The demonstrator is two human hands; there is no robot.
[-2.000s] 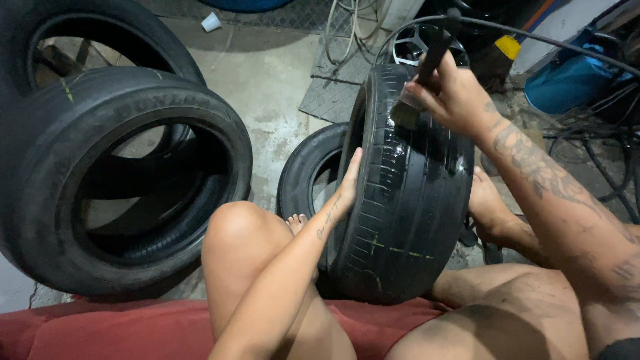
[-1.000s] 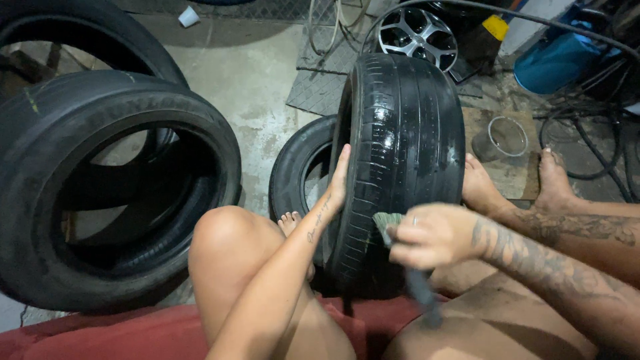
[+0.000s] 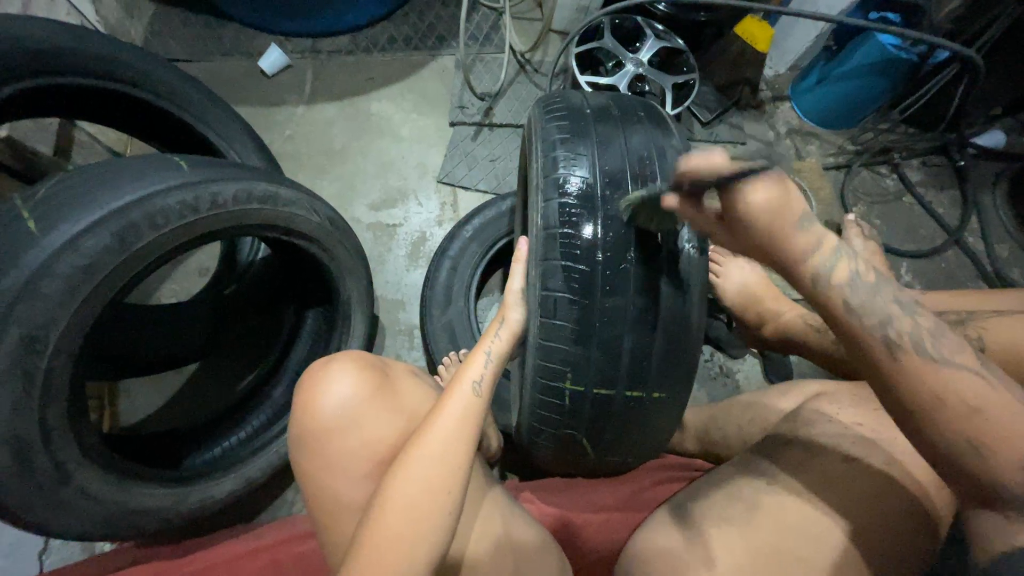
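Note:
A worn black rubber tire stands upright between my legs, its tread facing me and glossy wet near the upper middle. My left hand lies against the tire's left sidewall, fingers pointing up; part of the palm is hidden by the tire's edge. My right hand, blurred, grips the dark handle of a brush over the upper right of the tread. The bristles are at the tread, though exact contact is unclear. Yellow-green marks cross the lower tread.
Two large tires stand at the left, and a smaller tire lies behind the upright one. An alloy wheel cover or rim, hoses, a blue container and a white cup are beyond. Another person's feet are at the right.
My right hand has moved with the brush from the tread's top down to its lower part, then back up to the upper right. My left hand has stayed on the sidewall.

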